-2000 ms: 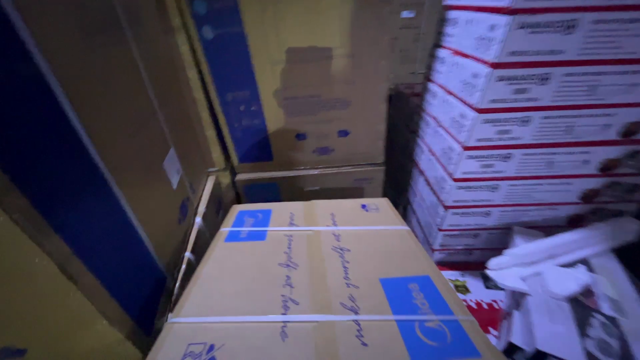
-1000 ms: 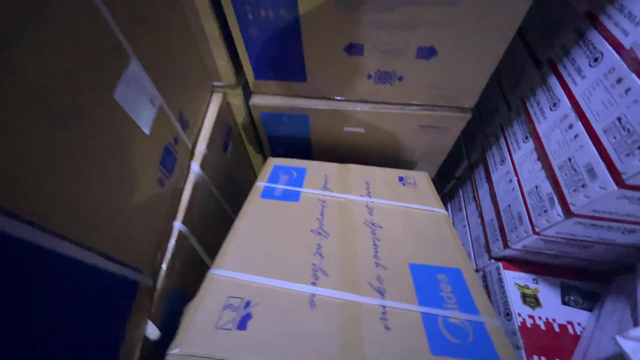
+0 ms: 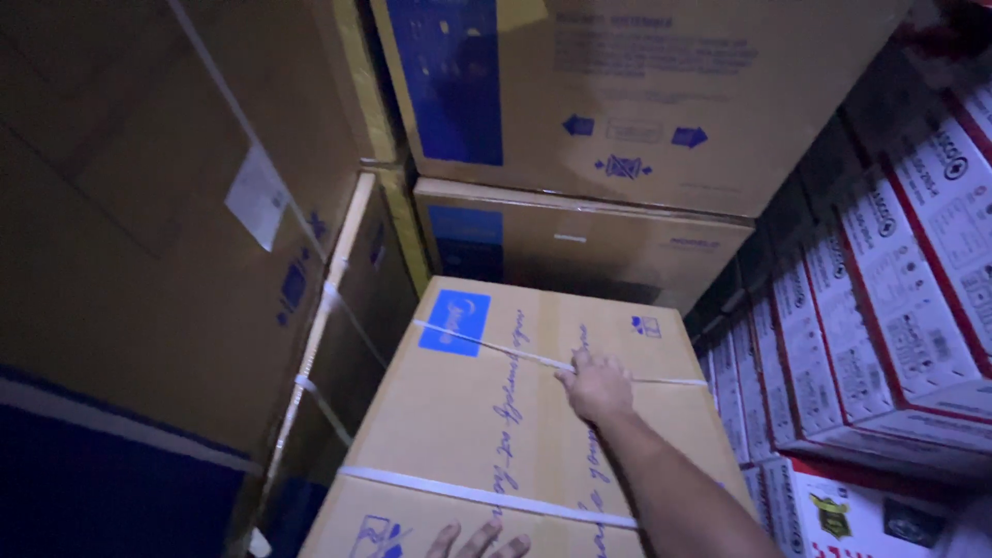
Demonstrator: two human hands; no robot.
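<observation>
A large Midea cardboard carton point(image 3: 457, 403) lies before me, bound by two white plastic straps. My right hand point(image 3: 601, 385) reaches across its top, fingers closed on the far strap point(image 3: 535, 357), which is pulled slightly up and bent at the fingers. At the bottom edge, the spread fingers of my left hand point(image 3: 480, 541) rest on the carton's top, just on the near side of the near strap point(image 3: 488, 498). The palm of the left hand is cut off by the frame.
Large stacked cartons stand behind point(image 3: 659, 93) and on the left point(image 3: 155, 194), close to the Midea carton. A strapped carton point(image 3: 349, 349) stands in the narrow space at its left. White-and-red boxes point(image 3: 868, 279) are stacked along the right side.
Both hands have come into view over the carton, and the right one has taken hold of the far strap. The view has shifted and tilted.
</observation>
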